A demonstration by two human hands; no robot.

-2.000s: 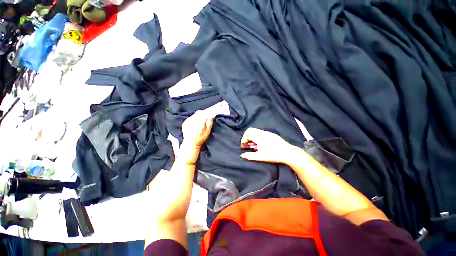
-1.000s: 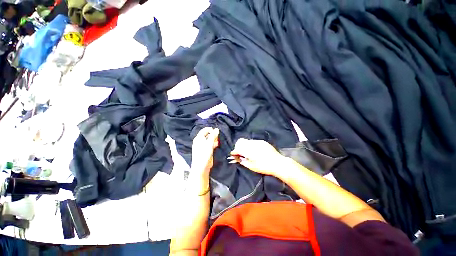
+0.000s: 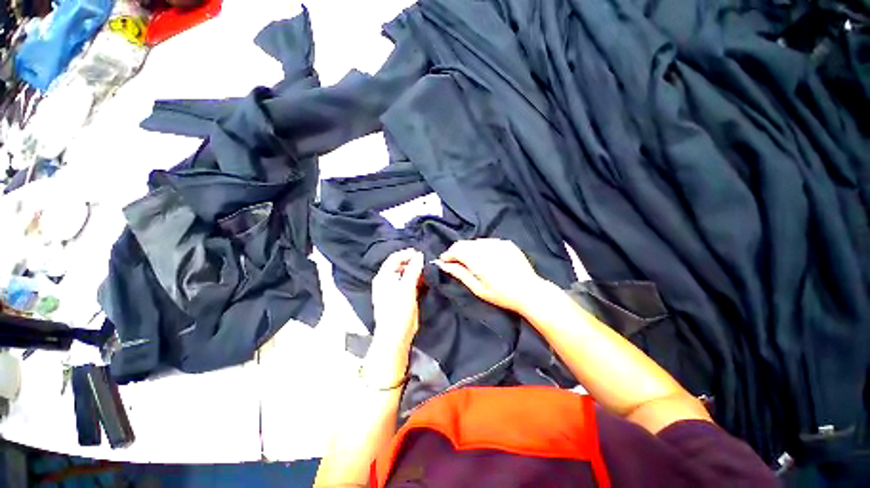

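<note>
Dark navy trousers (image 3: 467, 329) lie crumpled on the white table in front of me, with a paler grey lining patch near my apron. My left hand (image 3: 399, 286) pinches the cloth at its upper middle. My right hand (image 3: 482, 272) is close beside it, thumb and fingertips closed on the same fold of the trousers. The fingertips of both hands nearly touch. Any small tool or thread in the right hand is hidden by the fingers.
A crumpled dark garment (image 3: 219, 276) with grey lining lies left of my hands. A large pile of dark trousers (image 3: 668, 172) fills the right. Black hard objects (image 3: 103, 407) stand at the left table edge. Plastic bags and a blue bundle (image 3: 62, 38) lie upper left.
My left hand has moved down and in from the upper left. My right hand, lower a second ago, has come up beside it. The view has shifted slightly, moving the left-side objects further left.
</note>
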